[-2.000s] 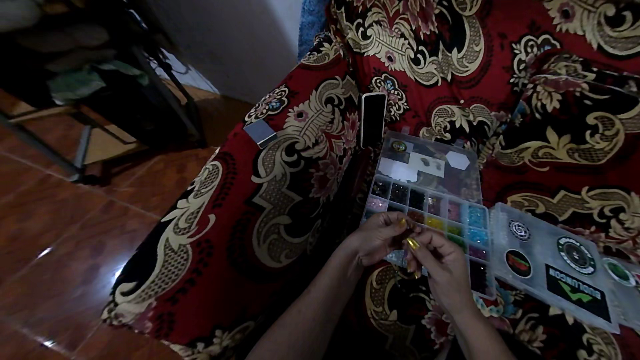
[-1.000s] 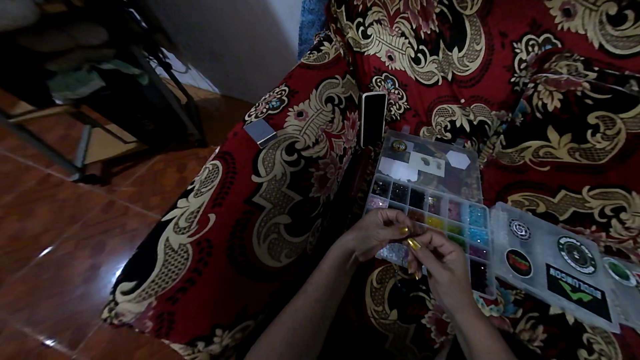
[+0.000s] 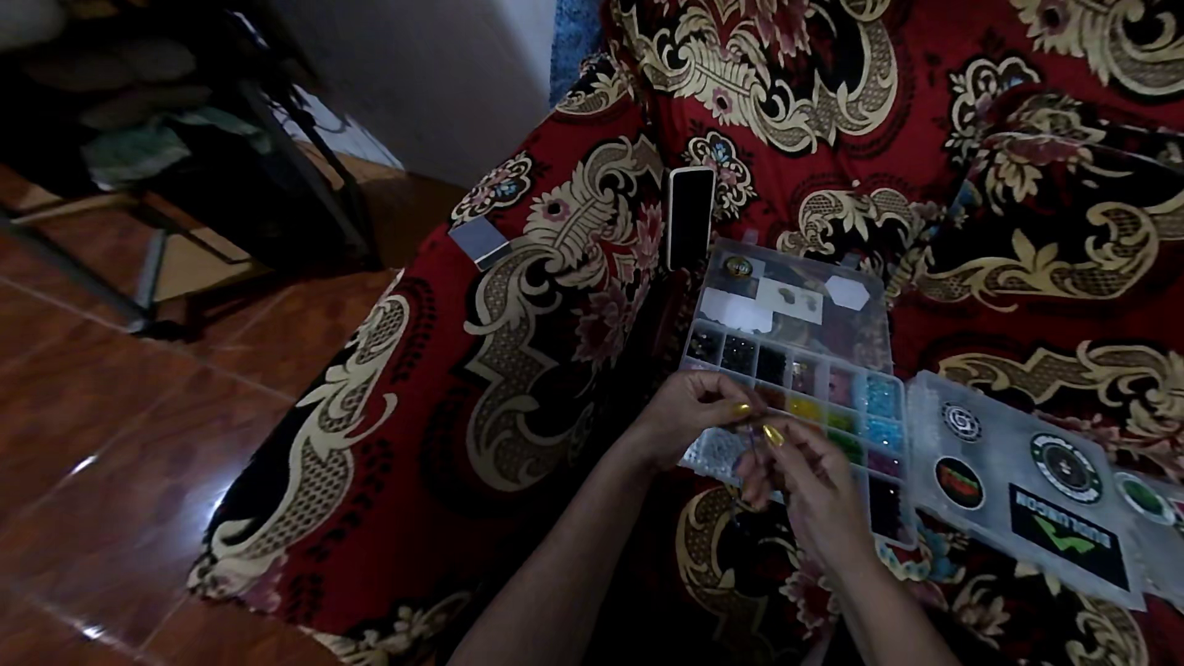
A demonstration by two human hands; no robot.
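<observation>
My left hand (image 3: 689, 416) and my right hand (image 3: 809, 467) meet over the near part of an open plastic compartment box (image 3: 909, 462). Each pinches with thumb and finger at something small and thin, too dark and fine to name. Yellow-gold polish shows on the nails. Beads of several colours fill the compartments: black beads (image 3: 738, 354) at the back, light blue beads (image 3: 881, 396) at the right, yellow beads (image 3: 805, 408) and green beads (image 3: 844, 448) nearer the hands. Stickers and pale paper pieces mark the box's raised clear lid (image 3: 837, 328). My hands hide some compartments.
Right of the box lies a closed translucent case (image 3: 999, 444) with stickers. A phone (image 3: 691, 217) leans upright behind the box. A small grey box (image 3: 479, 242) rests on the patterned sofa cover (image 3: 555, 370). At the left a metal-framed rack (image 3: 153, 268) stands on the tiled floor (image 3: 120, 444).
Both hands stay close together over the box; their fingers have shifted slightly, and the right hand's lower fingers are now more spread. The boxes and the phone have not moved.
</observation>
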